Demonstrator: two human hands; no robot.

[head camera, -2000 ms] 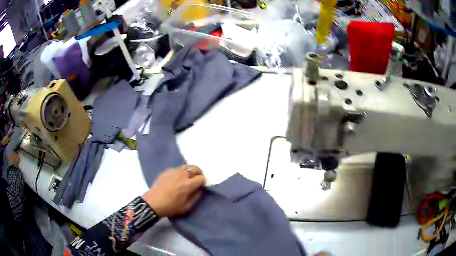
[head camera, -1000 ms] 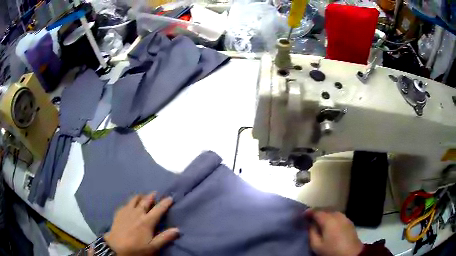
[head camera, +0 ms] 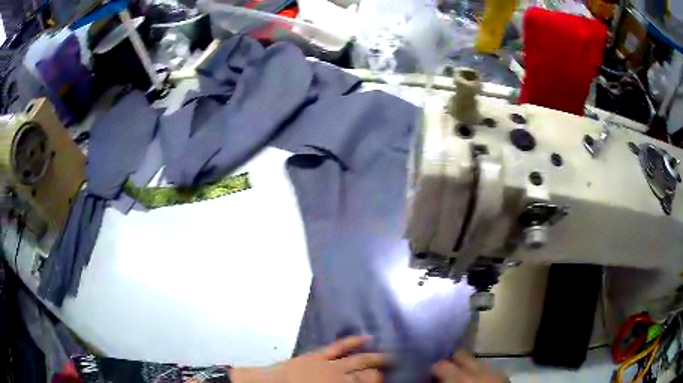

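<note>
A grey-blue garment panel [head camera: 359,202] lies along the left side of the cream sewing machine head [head camera: 457,202], its front end blurred beside and below the bright needle area [head camera: 430,288]. My left hand [head camera: 322,366] lies at the bottom edge with its fingers on the cloth's front end, partly cut off. My right hand [head camera: 468,370] is cut off by the bottom edge, its fingertips at the cloth's right edge; its grip is unclear. The presser foot is hidden.
A crumpled pile of cut pieces [head camera: 255,105] lies at the rear left, beside a yellow-green strip [head camera: 191,192]. Narrow strips [head camera: 71,243] lie far left near a second machine [head camera: 45,164]. A black flat object [head camera: 569,314] and scissors [head camera: 636,340] are at right.
The panel has moved from the front left to beside the machine head and now reaches back to the pile. My left hand has moved right, and both hands are lower in view.
</note>
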